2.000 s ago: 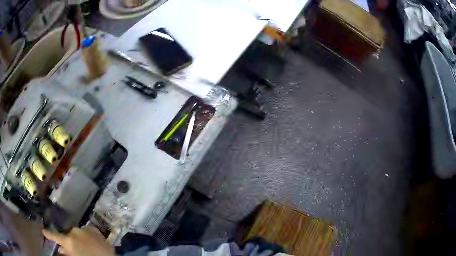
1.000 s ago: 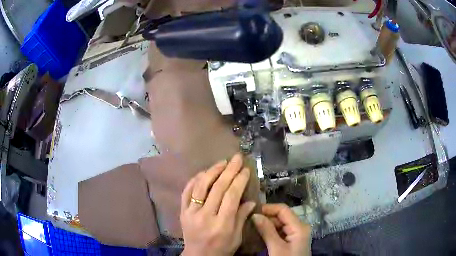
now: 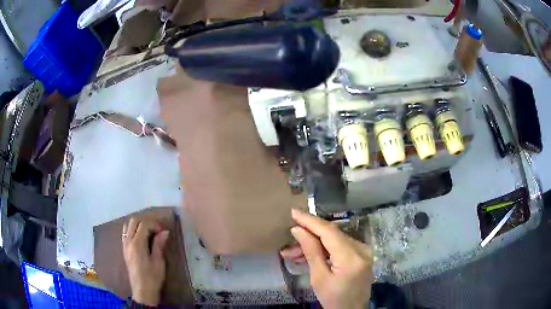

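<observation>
A brown fabric panel (image 3: 226, 175) lies on the table left of the white overlock machine head (image 3: 386, 84), its right edge by the needle area (image 3: 294, 169). My right hand (image 3: 332, 259) is at the panel's lower right edge, thumb and index fingertip slightly apart with nothing visible between them. My left hand (image 3: 144, 262) is on brown cut fabric (image 3: 109, 247) at the table's front left, fingers bent; whether it grips a piece is hidden. A dark lamp tube (image 3: 260, 55) covers part of the panel's far end.
Four cream knobs (image 3: 389, 142) front the machine. A knotted strip (image 3: 121, 121) lies at left. Blue crates stand far left (image 3: 63, 51) and front left (image 3: 78, 293). A thread cone (image 3: 468, 51), phone (image 3: 525, 114) and small tray (image 3: 501, 211) are at right.
My left hand has left the panel by the machine and moved left onto the cut fabric. The panel by the machine now lies flatter, its near end uncovered. My right hand remains near the needle area.
</observation>
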